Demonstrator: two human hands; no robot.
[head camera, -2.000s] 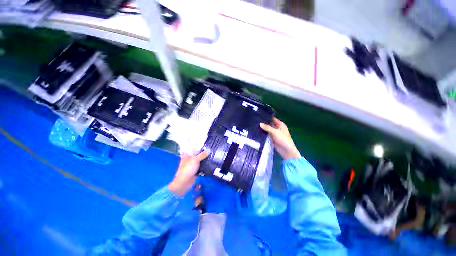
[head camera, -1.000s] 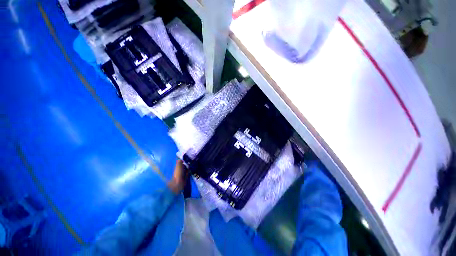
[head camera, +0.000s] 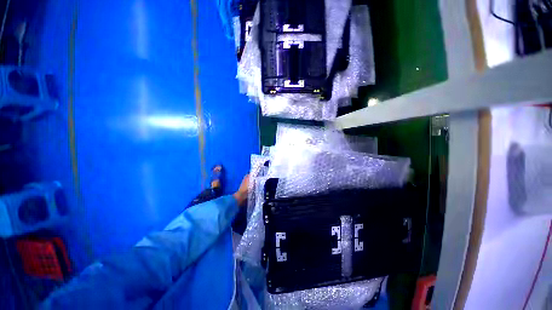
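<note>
A flat black housing (head camera: 315, 242) with silver-white brackets and a pale grey strip (head camera: 346, 245) lies on bubble-wrap sheets (head camera: 333, 166) on the green bench in front of me. My left hand (head camera: 243, 189) is at the left edge of the bubble wrap, beyond the housing's far left corner. It is small and partly hidden by the wrap, so its grip cannot be told. My right hand is not in view.
Another stack of black housings (head camera: 293, 54) on bubble wrap is farther along the green bench (head camera: 411, 48). A white shelf (head camera: 454, 181) with an upright runs along the right. Blue stools (head camera: 30, 209) and a red crate (head camera: 43, 257) stand on the blue floor at left.
The view has turned and moved, so the bench now runs upright in the picture. The housing held in both hands two seconds ago is no longer seen held. My right arm has left the view.
</note>
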